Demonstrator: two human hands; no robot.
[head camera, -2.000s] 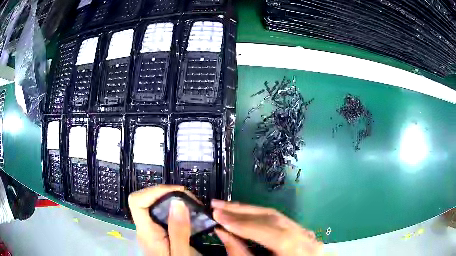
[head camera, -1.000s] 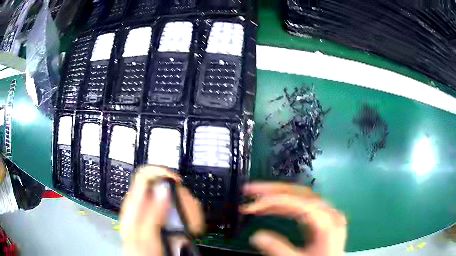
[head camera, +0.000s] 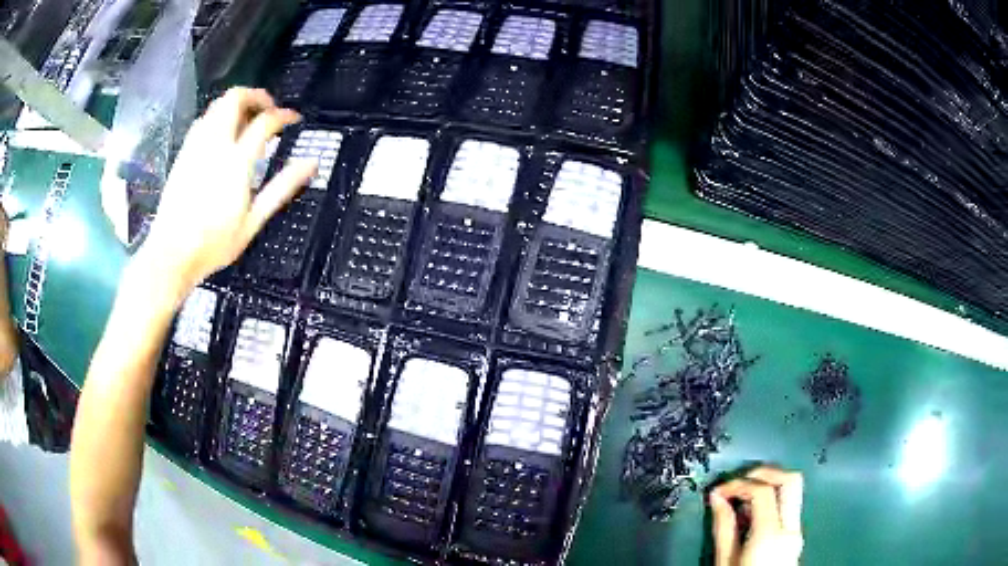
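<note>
The black blister tray (head camera: 376, 321) holds rows of housings, each with a white upper part and a dark dotted lower part. My left hand (head camera: 227, 182) is over the left end of the middle row, beside a housing (head camera: 290, 221), thumb and fingers apart with nothing seen between them. It hides the leftmost pocket. My right hand (head camera: 760, 514) is at the bottom right, just right of the heap of thin black fittings (head camera: 685, 409). Its fingers are curled; whether they pinch a small piece cannot be seen.
A smaller heap of tiny black pieces (head camera: 831, 387) lies farther right on the green bench (head camera: 873, 498). A white strip (head camera: 818, 293) runs behind the heaps. A tall stack of black trays (head camera: 862, 144) stands at upper right. A crumpled clear bag (head camera: 149, 111) is at upper left.
My left hand has moved up and left over the tray; the housing it held no longer shows in it. My right hand has moved right, beside the heap. The view has shifted, showing more back-row housings.
</note>
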